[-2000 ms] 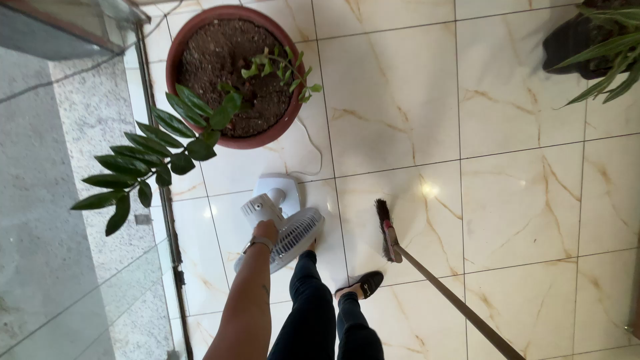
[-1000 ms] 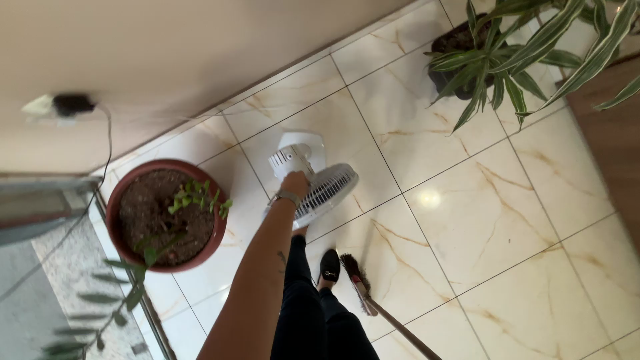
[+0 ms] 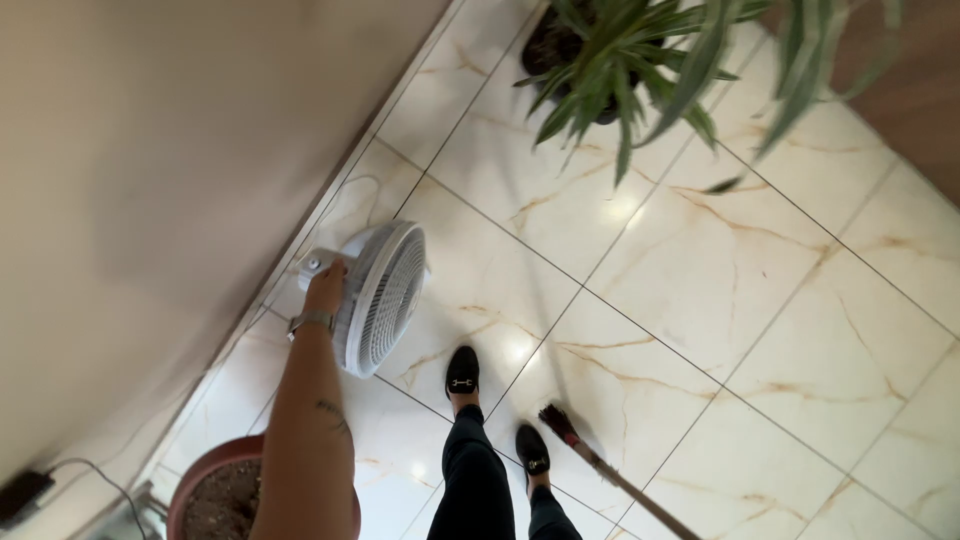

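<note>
My left hand (image 3: 325, 285) grips a white electric fan (image 3: 386, 300) at the housing behind its round grille, close to the wall. A watch with a metal band is on that wrist. The fan's base is mostly hidden behind the grille, and a thin cord runs from it along the wall. Toward the bottom right, a broom (image 3: 622, 480) slants with its dark bristles near my right shoe; its handle leaves the view at the lower edge. My right hand is out of view, so what holds the broom does not show.
A potted plant with striped leaves (image 3: 615, 75) stands at the top, by a brown wooden surface (image 3: 900, 82). A terracotta-coloured pot of soil (image 3: 217, 487) is at the lower left, partly behind my arm. A black plug adapter (image 3: 26, 495) with a cord is on the wall (image 3: 150, 187).
The fan, held in my left hand, has moved away from the soil pot along the wall toward the striped-leaf plant. The view has turned and shifted strongly.
</note>
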